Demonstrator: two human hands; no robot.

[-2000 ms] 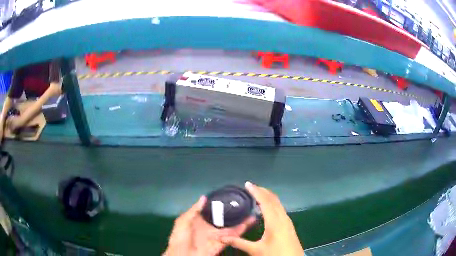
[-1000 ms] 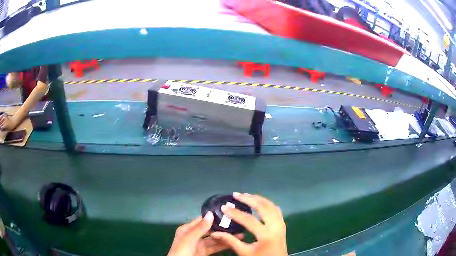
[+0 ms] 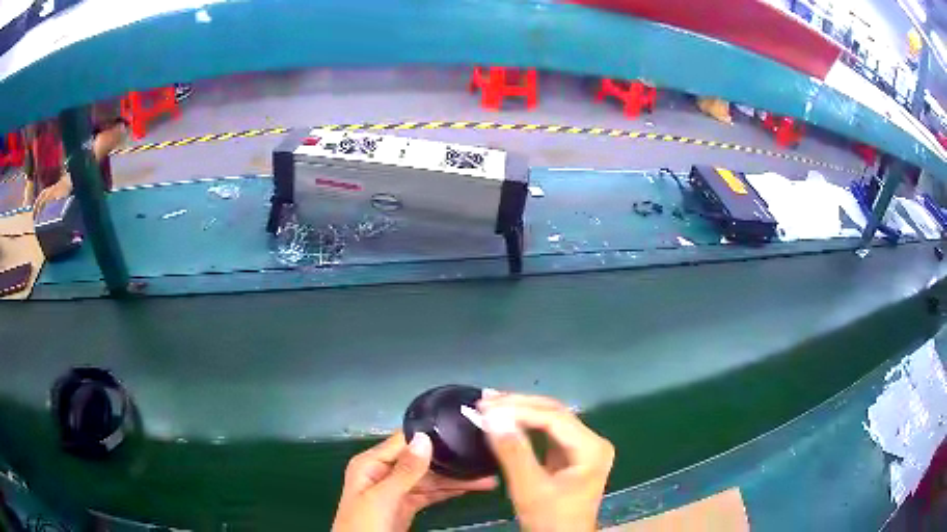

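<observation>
A black round earcup housing (image 3: 447, 424) is held over the green conveyor belt at the lower centre. My left hand (image 3: 386, 486) holds it from the left and below, with the thumb on its near left edge. My right hand (image 3: 550, 457) is at its right side, with the fingertips pinched on a small white label (image 3: 472, 416) at the housing's surface. Whether the label still touches the housing is hard to tell. The fingers hide the right part of the housing.
Black headphones (image 3: 93, 413) lie on the belt (image 3: 312, 343) at the left. A cardboard sheet (image 3: 691, 517) is at the near edge. An ionizing air blower (image 3: 400, 187) and a black box (image 3: 732, 203) stand on the far bench. A person's arm (image 3: 88, 161) is at far left.
The white label, earlier flat on the housing, is now at my right fingertips, and more bare black surface shows. The view has shifted, and the headphones appear farther left.
</observation>
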